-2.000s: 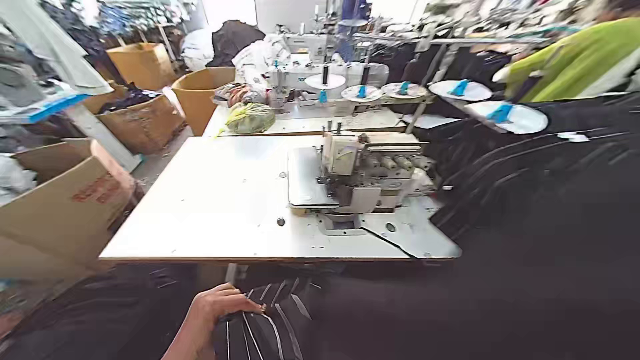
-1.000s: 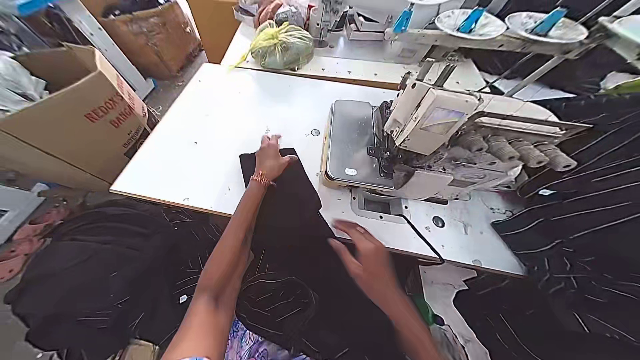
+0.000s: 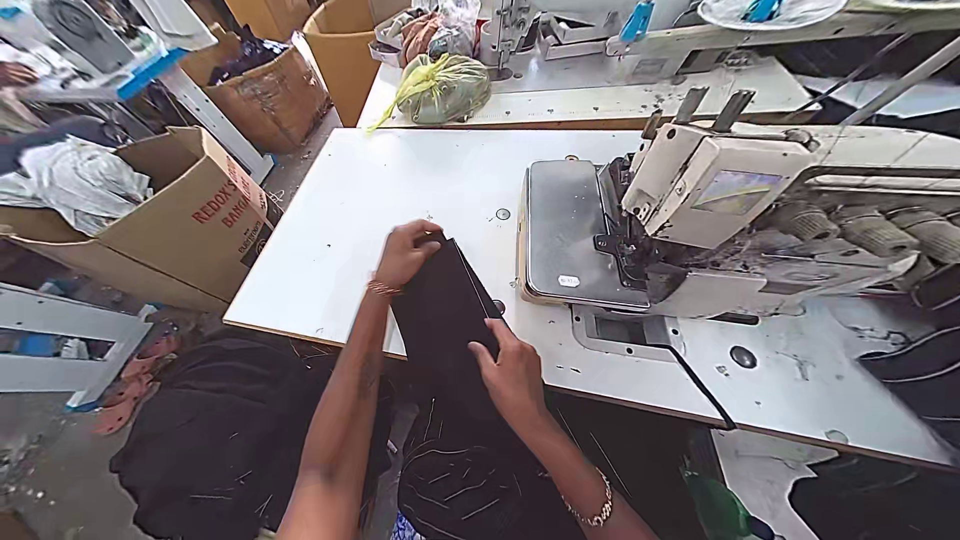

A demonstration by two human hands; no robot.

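Note:
A piece of black fabric (image 3: pixel 450 330) lies over the front edge of the white sewing table (image 3: pixel 375 187) and hangs down into my lap. My left hand (image 3: pixel 405 255) pinches its upper corner on the tabletop. Along the fabric's right edge is my right hand (image 3: pixel 514 367), thumb and index finger spread; whether it grips the cloth cannot be told. An overlock sewing machine (image 3: pixel 720 180) with a grey metal plate stands to the right of both hands, touching neither.
Black fabric heaps (image 3: pixel 225 420) lie below the table at left. A cardboard box (image 3: pixel 180 195) of white cloth stands left. Behind are a yellow net bag (image 3: pixel 442 86) and another machine table (image 3: pixel 555 105). More black fabric (image 3: pixel 919 375) is at right.
The view has swung down and closer since the oldest frame. Since one second ago, my left hand has gone from flat on the cloth to pinching its corner, and the fabric's top has narrowed.

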